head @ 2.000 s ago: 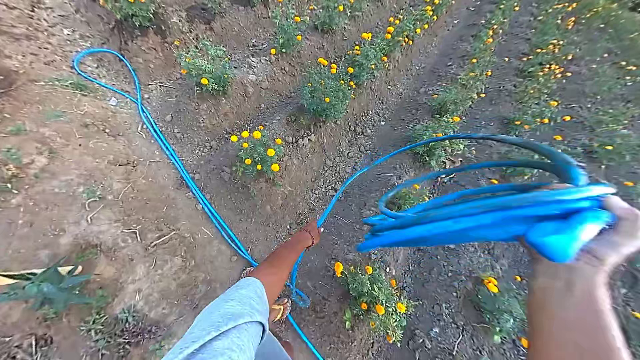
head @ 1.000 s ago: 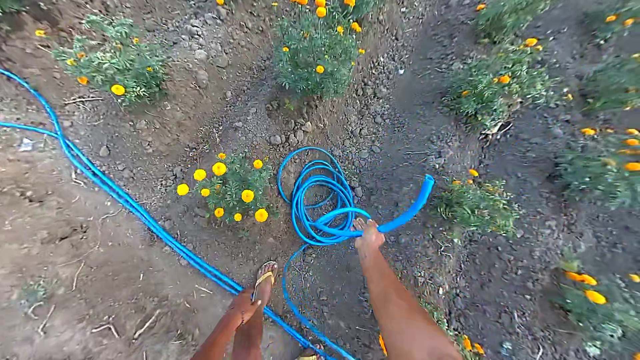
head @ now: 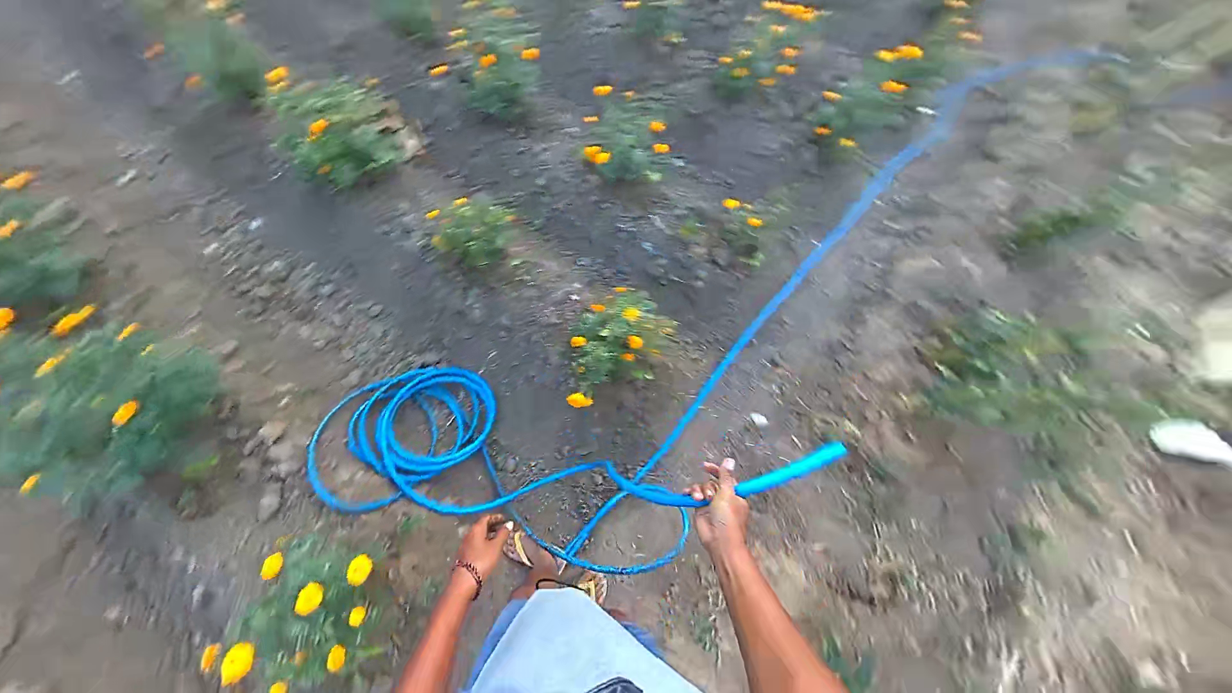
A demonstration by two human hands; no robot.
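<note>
My right hand [head: 722, 505] grips a blue hose [head: 794, 469] close to its end, which sticks out to the right past the fingers. From that hand the hose runs left to several loose coils [head: 423, 423] lying on the soil. One length stretches from near my feet to the upper right. My left hand [head: 483, 544], with a bracelet at the wrist, hangs just below the hose beside the coils. Its fingers are bent; whether they touch the hose cannot be told.
Marigold plants with yellow and orange flowers stand close by at the lower left [head: 308, 602], ahead [head: 621, 342] and at the far left [head: 106, 414]. My sandalled feet [head: 525, 549] are beside the hose. A white object [head: 1192, 440] lies on the ground at right.
The bundle of hose held up in my right hand two seconds ago is on the ground in coils, with that hand near the hose end. My left hand has come into view. The view has swung widely.
</note>
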